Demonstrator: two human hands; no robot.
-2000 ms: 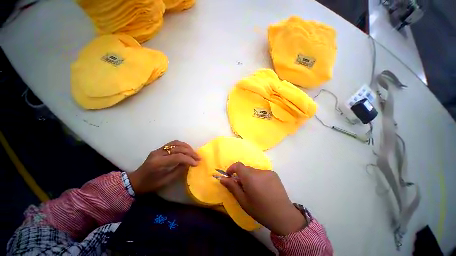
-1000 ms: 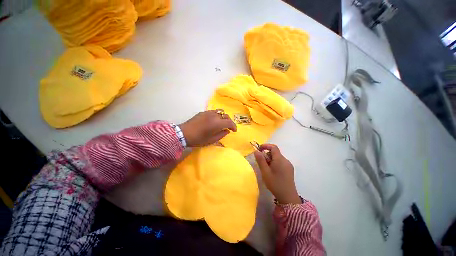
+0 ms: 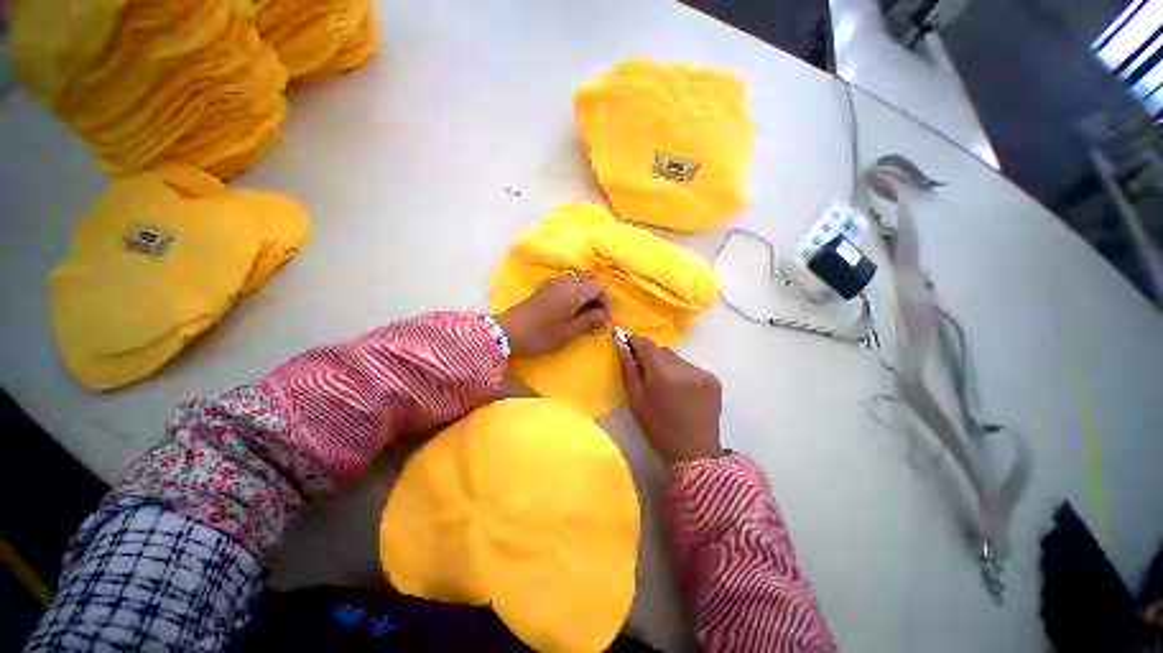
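My left hand (image 3: 559,314) is on the middle yellow piece (image 3: 555,242), its fingers pinched together near the label area, which they mostly hide. Whether they hold cloth or thread is too small to tell. My right hand (image 3: 673,398) is shut on a small metal tool (image 3: 624,337), its tip at the same spot beside my left fingertips. Another yellow piece (image 3: 523,510) with a rounded, lobed outline lies nearest me, at the table's edge, with no hand on it.
Yellow pieces with labels lie at the left (image 3: 140,281) and far centre (image 3: 670,147). Tall yellow stacks (image 3: 166,77) stand far left. At right are a white box with a black block (image 3: 842,265), a cord (image 3: 804,328), a beige strap (image 3: 921,344) and black fabric (image 3: 1084,574).
Both hands have left the nearest yellow piece for the middle one. The tool tip now meets the left fingertips. The view has shifted, so things on the table appear further left.
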